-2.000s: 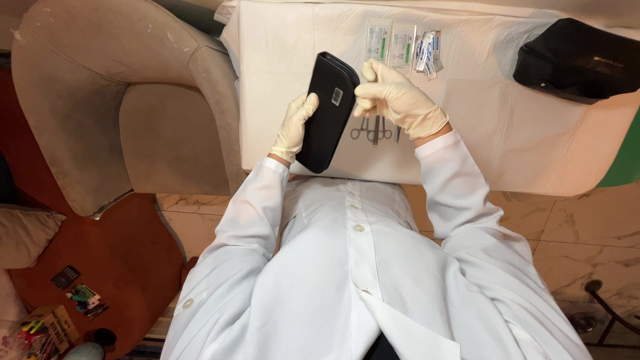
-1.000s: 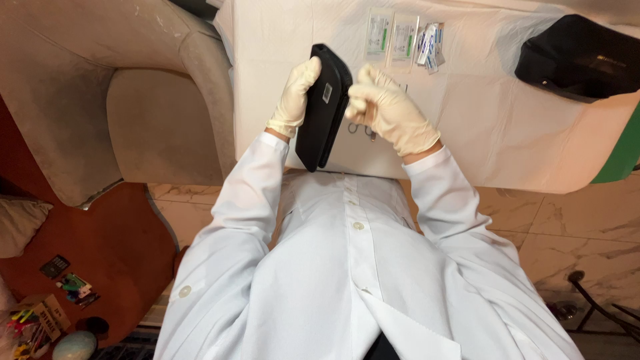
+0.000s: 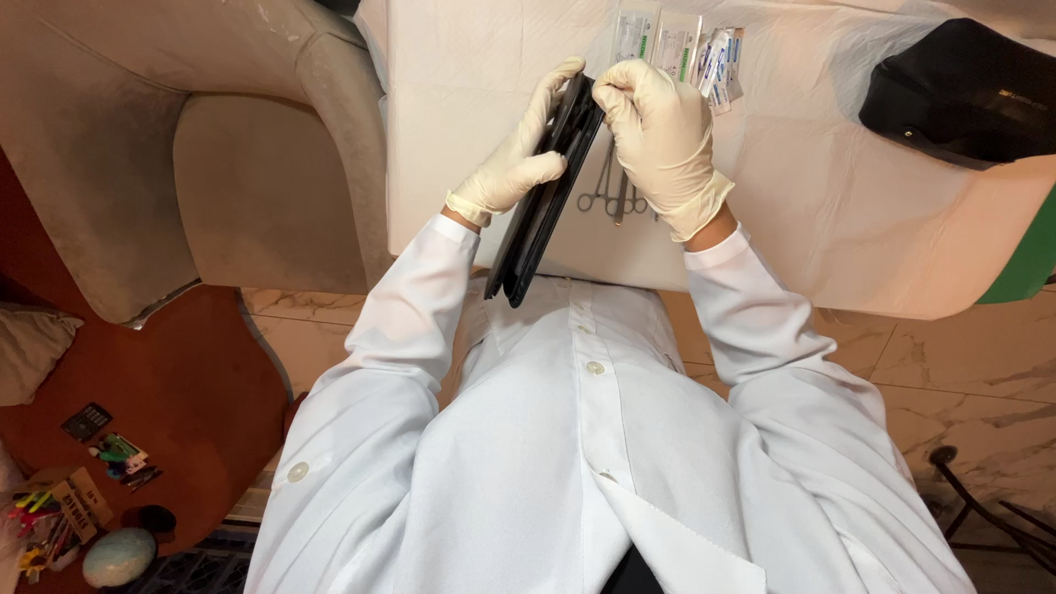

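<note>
My left hand (image 3: 520,157), in a cream glove, grips a flat black zippered case (image 3: 549,194) held on edge above the table's front edge. A narrow gap runs along the case's side. My gloved right hand (image 3: 660,136) is at the case's upper end with thumb and fingers pinched together; whether it grips the zipper there cannot be seen. Metal ring-handled instruments (image 3: 612,198) lie partly hidden beneath that hand. Behind it are suture packets (image 3: 678,45) with green print and several small white-and-blue packets (image 3: 719,66).
A black pouch (image 3: 965,95) sits at the right of the table, which has a white cover (image 3: 792,223). A grey upholstered chair (image 3: 264,181) stands close on the left. At lower left, a brown surface holds a calculator (image 3: 87,421), a box of pens (image 3: 70,511) and a globe-like ball (image 3: 120,557).
The case has turned from showing its broad face to standing on edge, and its side gap now shows. My right hand has moved up to the case's upper end.
</note>
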